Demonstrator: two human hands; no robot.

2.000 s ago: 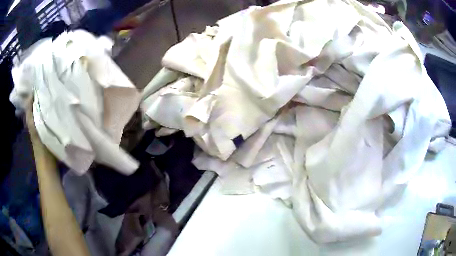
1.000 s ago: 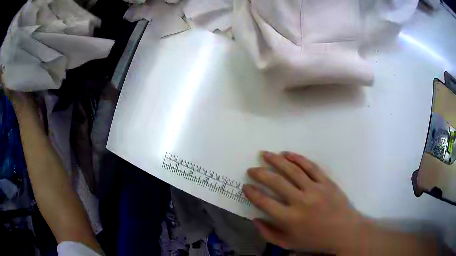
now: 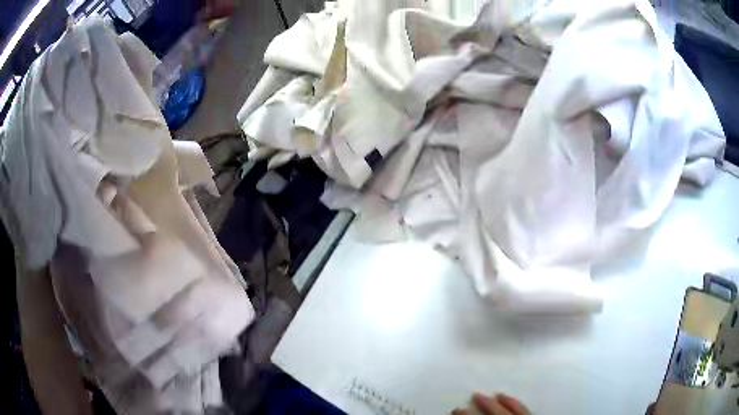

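A large bundle of off-white to pinkish fabric pieces [image 3: 130,203] hangs at the left, off the table's side. My left forearm shows below and behind it; my left hand is hidden by the cloth. My right hand [image 3: 493,405] is at the bottom edge, mostly cut off, with only fingertips showing over the table's front. A loose heap of similar fabric panels [image 3: 535,186] lies on the white table [image 3: 389,324], one end folded toward the front.
The tan machine bed [image 3: 689,357] with shiny metal plates is at the right edge. A printed ruler [image 3: 377,397] runs along the table front. Dark and brown cloths [image 3: 271,243] lie beside the table's left edge. A blue plastic item [image 3: 185,97] is behind.
The view has tilted up. The left bundle now hangs longer and lower, spread over the left side. My right hand has gone from the table's middle front to the bottom edge of view.
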